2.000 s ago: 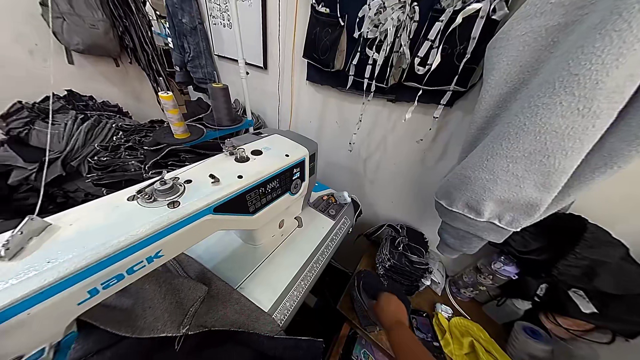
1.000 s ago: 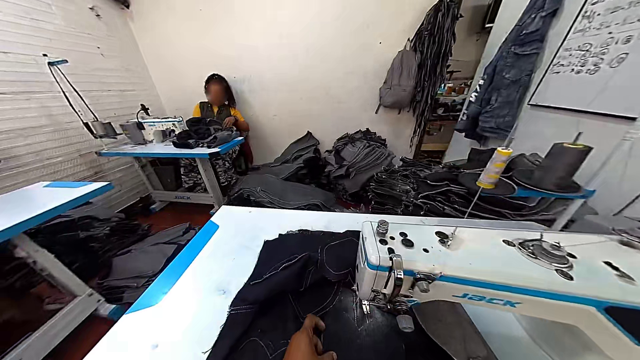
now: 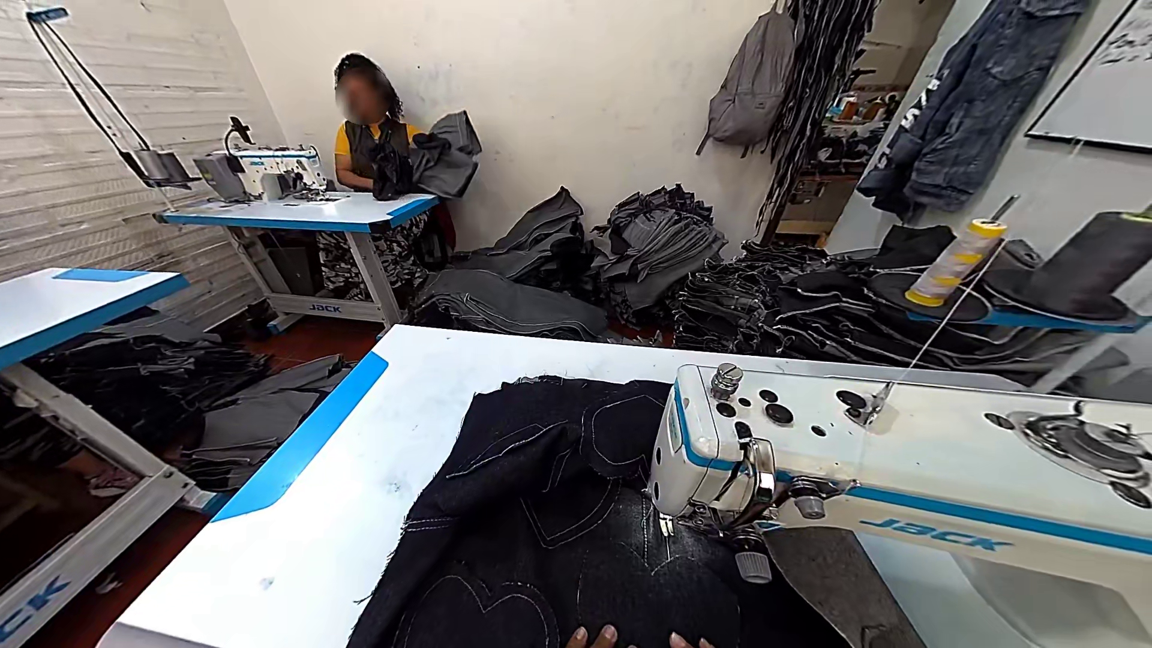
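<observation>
Dark denim cloth (image 3: 486, 540) with pale stitched heart and curved outlines lies on the white sewing table, partly under the head of a white and blue Jack sewing machine (image 3: 693, 450). The presser foot (image 3: 666, 526) is over the cloth, near a pale dusty patch. At the bottom edge, fingertips of my left hand (image 3: 591, 637) rest on the denim, slightly apart. Close by on the right, the fingertips of my right hand (image 3: 690, 641) touch the same cloth. The rest of both hands is out of view. A grey fabric piece (image 3: 837, 585) lies below the machine arm.
Thread cones, one yellow and white (image 3: 954, 263) and one dark (image 3: 1093, 265), stand behind the machine. Heaps of dark denim (image 3: 756, 297) lie beyond the table. A co-worker (image 3: 373, 135) sits at another sewing table (image 3: 306, 211). Another table edge (image 3: 90, 310) is at left.
The view has swung from the machine's far end to its needle end. Since one second ago, the hand on the denim has moved down and a second hand's fingertips appear. The co-worker has raised grey cloth.
</observation>
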